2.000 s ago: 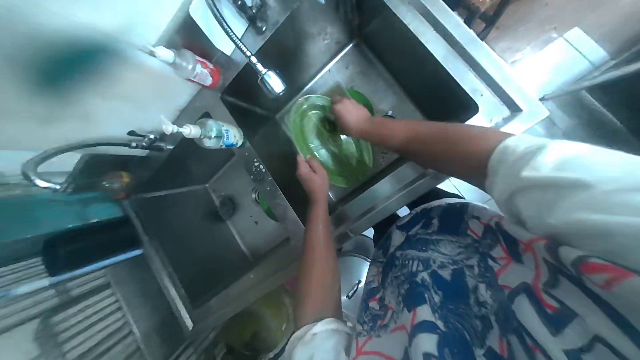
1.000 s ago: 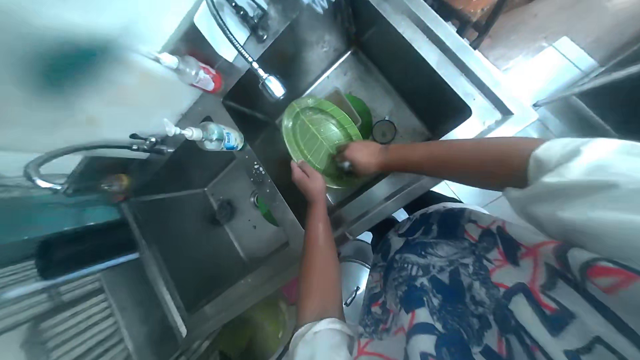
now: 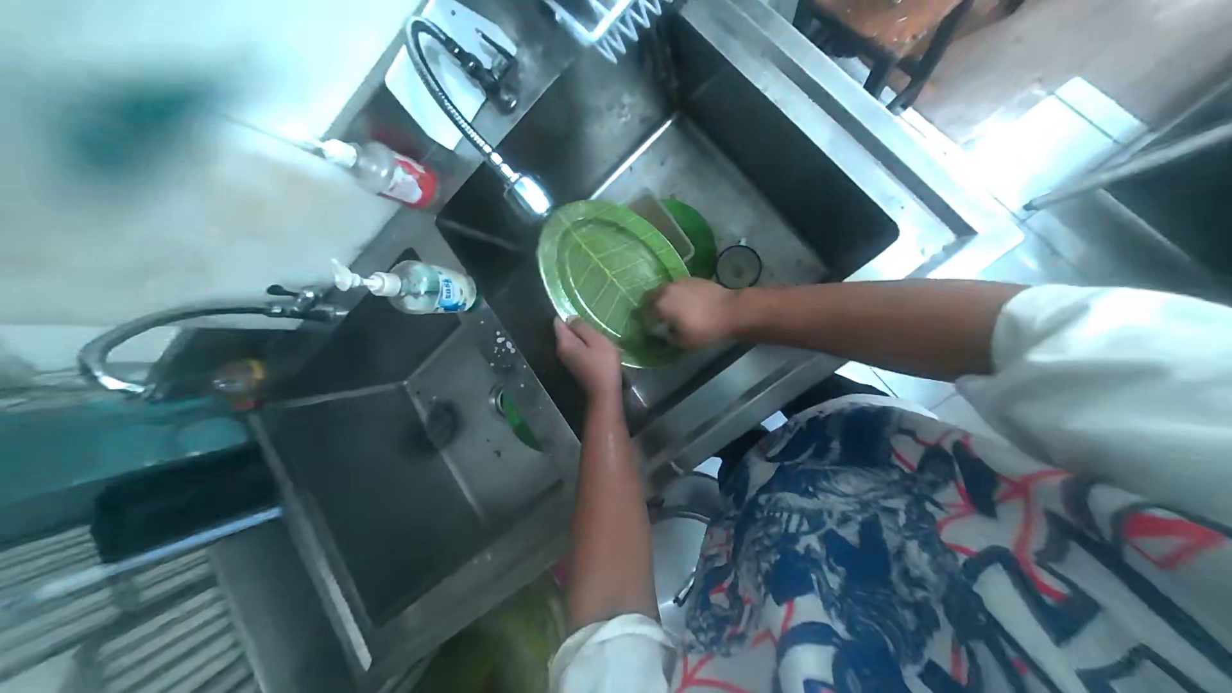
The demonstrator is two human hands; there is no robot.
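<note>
A green oval plate with a leaf-vein pattern (image 3: 599,258) is held tilted over the right-hand steel sink basin. My left hand (image 3: 589,356) grips its lower left rim, the thumb near the edge. On the plate's lower right face lies my right hand (image 3: 695,313), its fingers curled; something dark may be under them, but blur hides what it is. Behind the plate, in the basin, are a rectangular clear container (image 3: 664,219), another green dish (image 3: 695,236) and a round glass or cup (image 3: 738,265). A flexible faucet's spray head (image 3: 528,195) hangs just above the plate's upper left rim.
Two pump bottles, one with a red label (image 3: 409,183) and one with a blue label (image 3: 438,289), stand along the sink's back ledge. The left basin (image 3: 385,491) holds a green item (image 3: 520,423) near the divider. A second curved faucet (image 3: 183,313) is at the left.
The plate was turned flatter and lower two seconds ago, with my right hand higher on it. My right hand has since moved down to the plate's lower right part. My left hand stays at the rim.
</note>
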